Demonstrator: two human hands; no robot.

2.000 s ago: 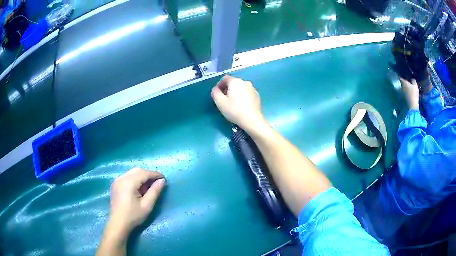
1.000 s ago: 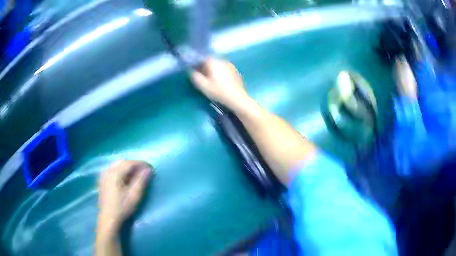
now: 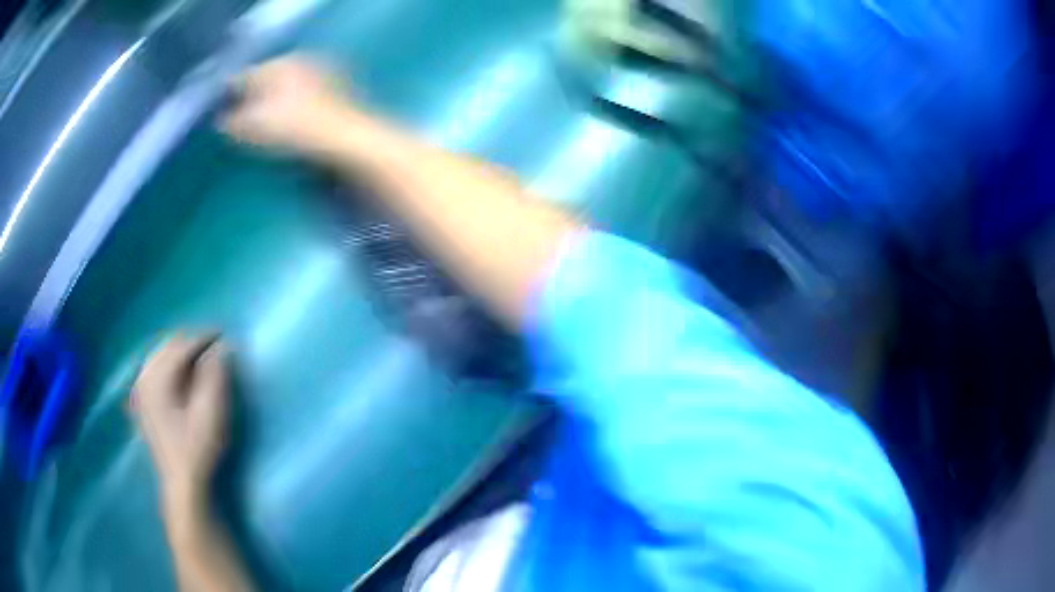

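The frame is strongly blurred. My right hand [image 3: 283, 106] is at the upper left, fingers curled, near the white edge of the green bench. Whether it holds anything cannot be seen. The black electric screwdriver [image 3: 428, 295] lies on the mat beside and partly under my right forearm. My left hand [image 3: 185, 393] is at the lower left above the mat, with thumb and fingers bent together. Anything small between its fingertips is too blurred to tell. The blue screw bin [image 3: 41, 393] is at the far left edge, left of my left hand.
The cream tape roll [image 3: 642, 41] lies on the mat at the top centre. Another person's blue sleeve [image 3: 879, 93] fills the upper right. The white bench edge [image 3: 127, 191] curves along the left. The near bench edge [image 3: 451, 497] runs at lower centre.
The view has swung to the right, so the bench, bin, screwdriver and tape roll have shifted left. The other person's sleeve is nearer. Both hands keep much the same curled poses.
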